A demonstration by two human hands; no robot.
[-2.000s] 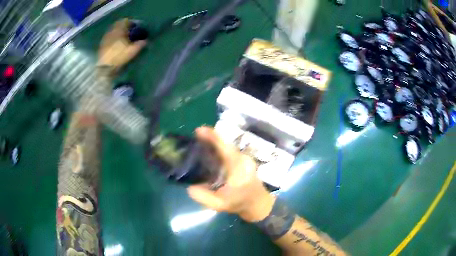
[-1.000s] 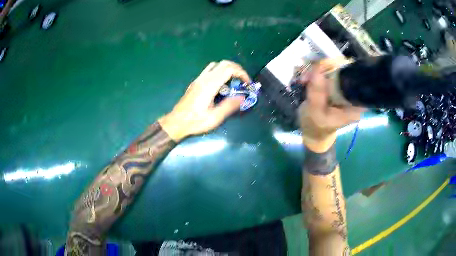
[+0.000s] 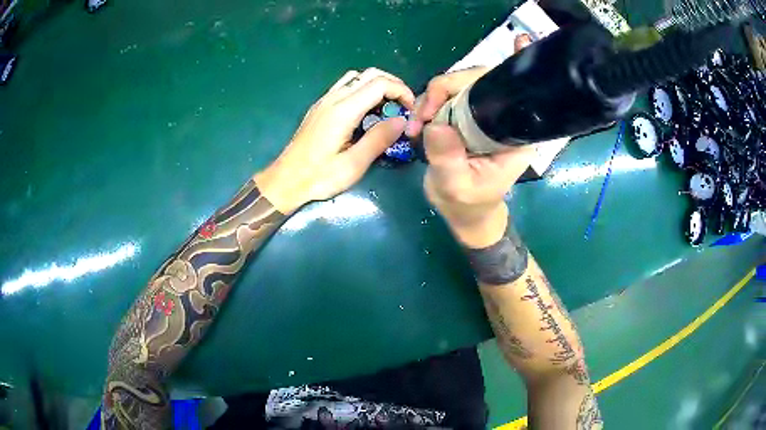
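Observation:
My left hand [image 3: 340, 147] holds a small round unit with a blue circuit board [image 3: 398, 151] on the green bench. A teal-green round part [image 3: 390, 109] shows at the board's edge. My right hand [image 3: 470, 159] is wrapped around the pale front part of a thick black electric screwdriver [image 3: 542, 88]. The screwdriver lies tilted, its nose toward the blue board. My fingertips meet at the board and hide the screwdriver tip. Part of the unit is hidden under my left fingers.
A white box [image 3: 504, 46] stands behind the screwdriver, partly hidden. Black units with white round faces [image 3: 701, 186] are heaped at the right. A blue strip [image 3: 606, 180] lies before the heap. A coiled cable [image 3: 705, 13] is at the upper right. A yellow line [image 3: 680, 336] crosses the floor.
My left hand has come from the far left to the middle with a unit. My right hand has brought the screwdriver from beside the box to the blue board.

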